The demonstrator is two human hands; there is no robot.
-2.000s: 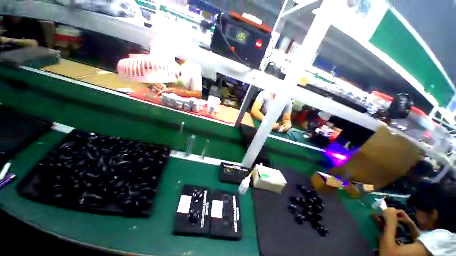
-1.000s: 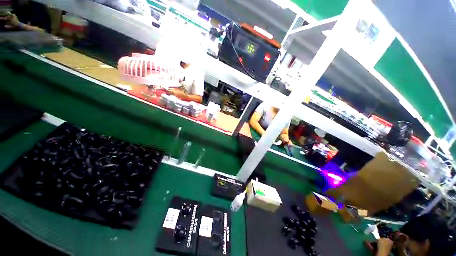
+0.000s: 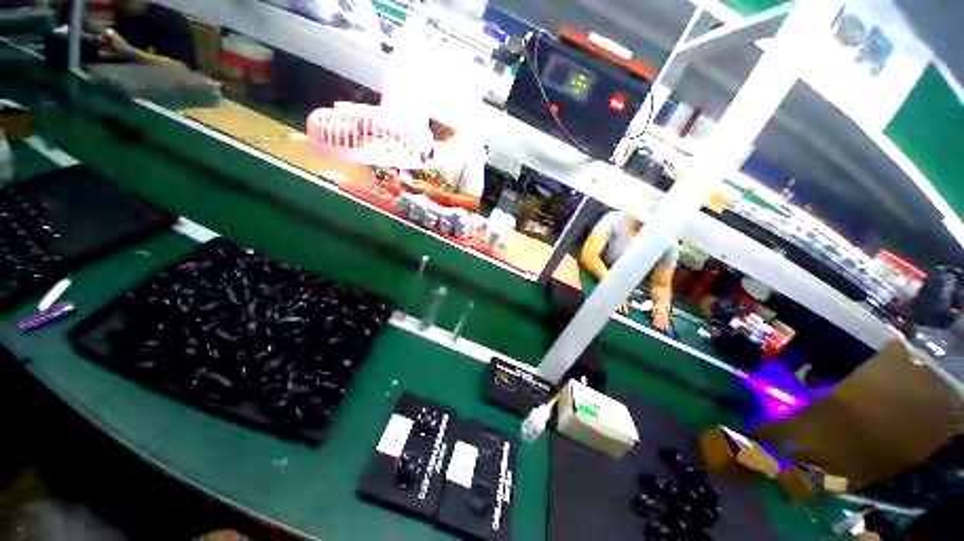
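Note:
Neither of my hands can be made out. A small brownish patch at the bottom edge, left of centre, is too cut off to name. Nearest in front of me, a large black parts tray (image 3: 238,336) is heaped with tangled glossy black parts. Two flat black boxes with white labels lie side by side to its right, the left one (image 3: 410,454) and the right one (image 3: 478,481). A loose pile of rounded black parts (image 3: 677,497) lies on the dark bench mat (image 3: 592,486).
A slotted tray (image 3: 79,227) is far left, beside a purple marker-like item (image 3: 48,316). A small black box (image 3: 518,385), white bottle (image 3: 537,421) and white carton (image 3: 597,420) stand near a white post (image 3: 677,217). Clear tubes (image 3: 434,306) stand at the rear edge. People work across the line.
The view has swung left, so the bench things sit farther right and more of the slotted tray shows. The neighbour at the right is now mostly out of the picture.

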